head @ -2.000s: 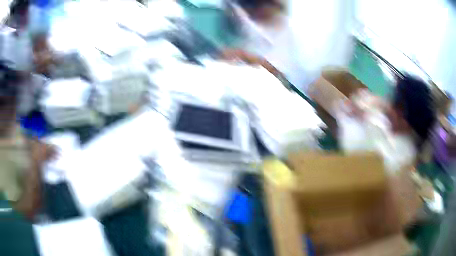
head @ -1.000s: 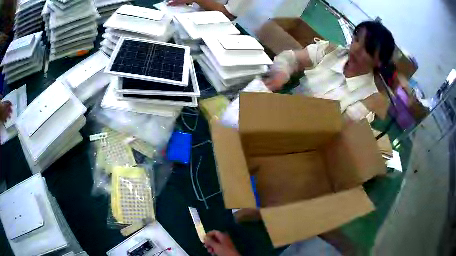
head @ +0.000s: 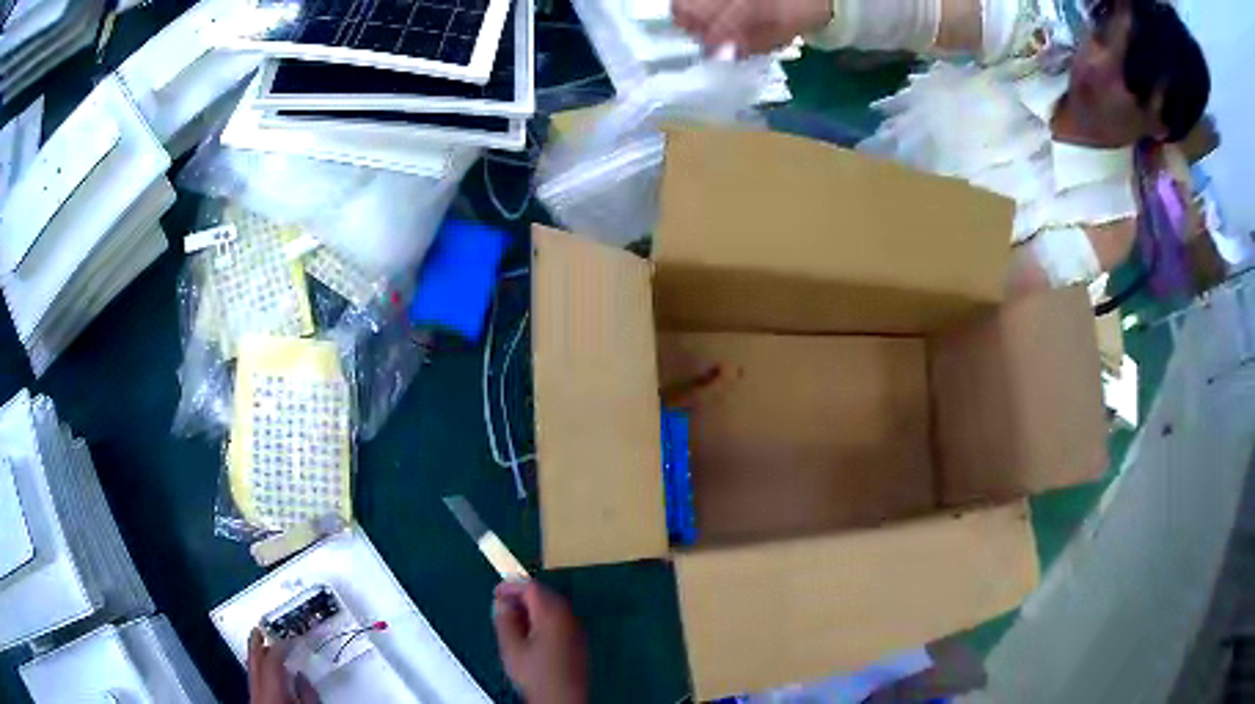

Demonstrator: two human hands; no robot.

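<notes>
A white panel housing (head: 399, 653) lies at the bottom, cut off by the frame edge. A dark circuit board (head: 300, 613) sits in its compartment, with thin red and black wires (head: 361, 635) beside it. My left hand (head: 273, 674) is at the bottom edge, partly cut off, its fingers at the board's lower left; whether they grip it cannot be told. My right hand (head: 540, 640) is right of the housing, closed on the pale handle of a flat grey blade (head: 482, 534) that points up and left, clear of the housing.
An open brown carton (head: 840, 206) stands at right with blue packs (head: 679, 475) inside. A loose blue pack (head: 458, 279), wire loops (head: 496, 385) and bagged yellow sticker sheets (head: 292, 433) lie left of it. White housings (head: 83, 206) and solar panels (head: 399, 90) are stacked behind. Another person (head: 991, 151) reaches across.
The view has steadied and shifted, so the carton and housing appear higher. My left hand has come into view at the circuit board. My right hand still holds the blade and shows more fully.
</notes>
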